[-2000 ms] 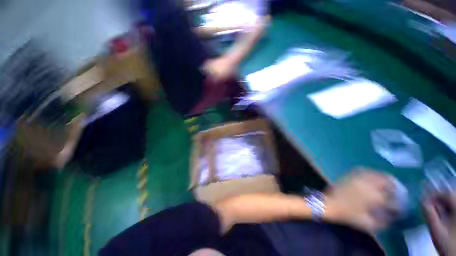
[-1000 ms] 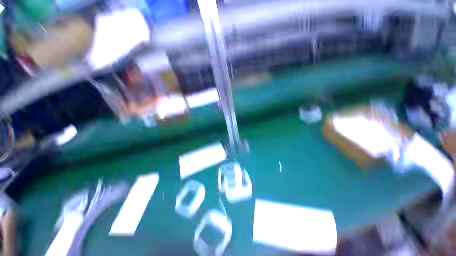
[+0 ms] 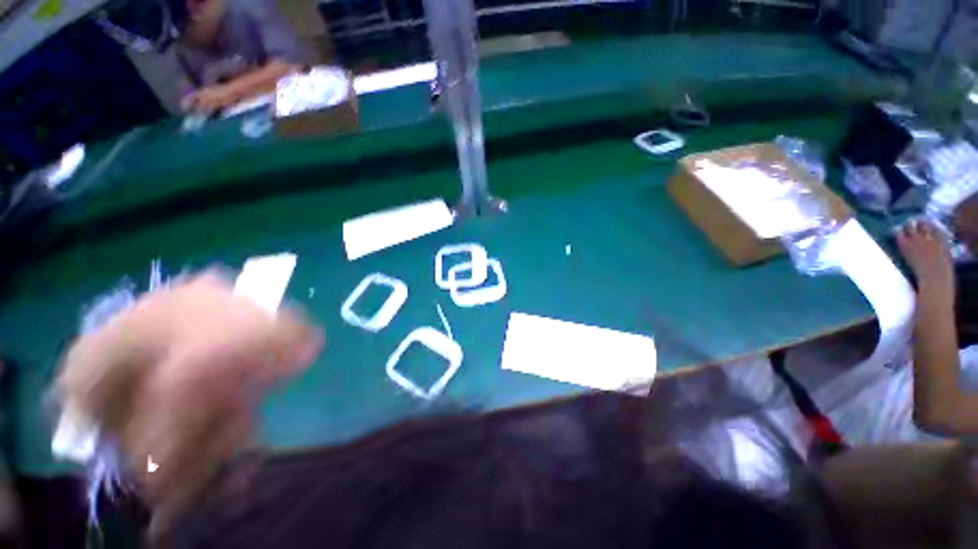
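My left hand (image 3: 177, 381) is large and blurred at the lower left, raised in front of the bench; whether it holds anything cannot be told. My right hand is out of the picture. Several white rounded-square plastic frames lie on the green bench (image 3: 601, 284): one frame (image 3: 424, 395) nearest me, one frame (image 3: 356, 320) left of it, and two overlapping behind (image 3: 490, 299). A short thin pale strand (image 3: 443, 320) lies by the nearest frame. A white sheet (image 3: 579, 352) lies at the bench's near edge.
A metal post (image 3: 469, 139) stands behind the frames, with a white sheet (image 3: 397, 227) beside it. An open carton (image 3: 740, 231) with clear liner stands right. Another person's arm (image 3: 935, 332) is at the right edge. Another person (image 3: 241, 48) sits across the bench.
The view has swung from the floor and carton at left onto the bench and steadied. My left hand has come into the lower left; my right hand is gone from view.
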